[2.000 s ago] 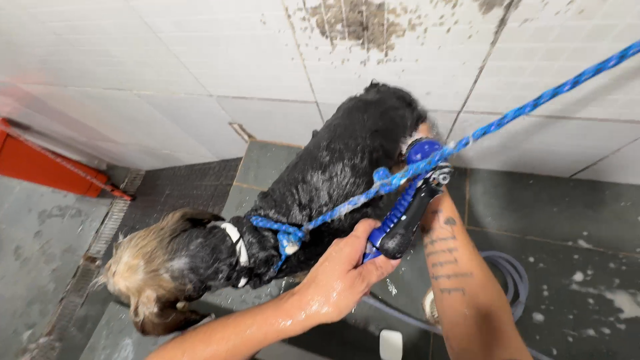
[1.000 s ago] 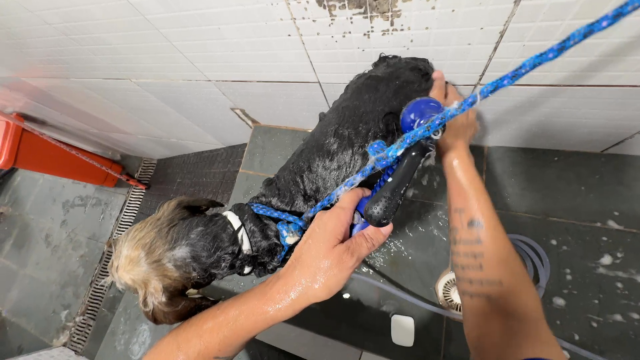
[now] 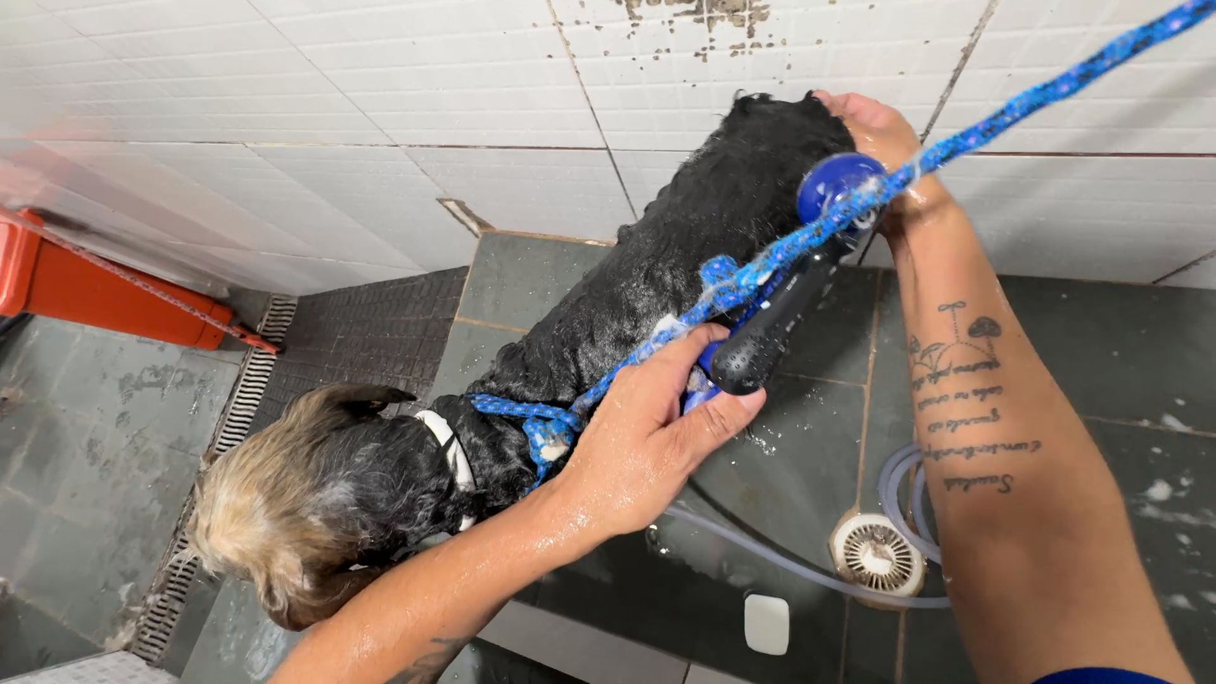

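A wet dog [image 3: 608,294] with a black back and tan head stands on dark tiles, its head toward the lower left. It wears a white collar [image 3: 445,448]. A blue braided rope [image 3: 1007,109] is looped around its neck and crosses the view to the upper right. My left hand [image 3: 655,427] grips a blue and black spray nozzle [image 3: 784,313] by its lower end, beside the dog's flank; its round blue head is near the rump. My right hand [image 3: 879,142] touches the dog's rear end, its fingers partly hidden behind it.
White wall tiles [image 3: 456,85] rise behind the dog. A round drain cover [image 3: 876,556] and a clear hose [image 3: 760,543] lie at the lower right, near a white rectangular piece [image 3: 767,624]. An orange container [image 3: 114,285] stands at the left, by a floor grate [image 3: 233,427].
My right hand was behind the spray nozzle at the rump two seconds ago and now shows beyond it at the rear end. My left hand keeps its hold on the nozzle.
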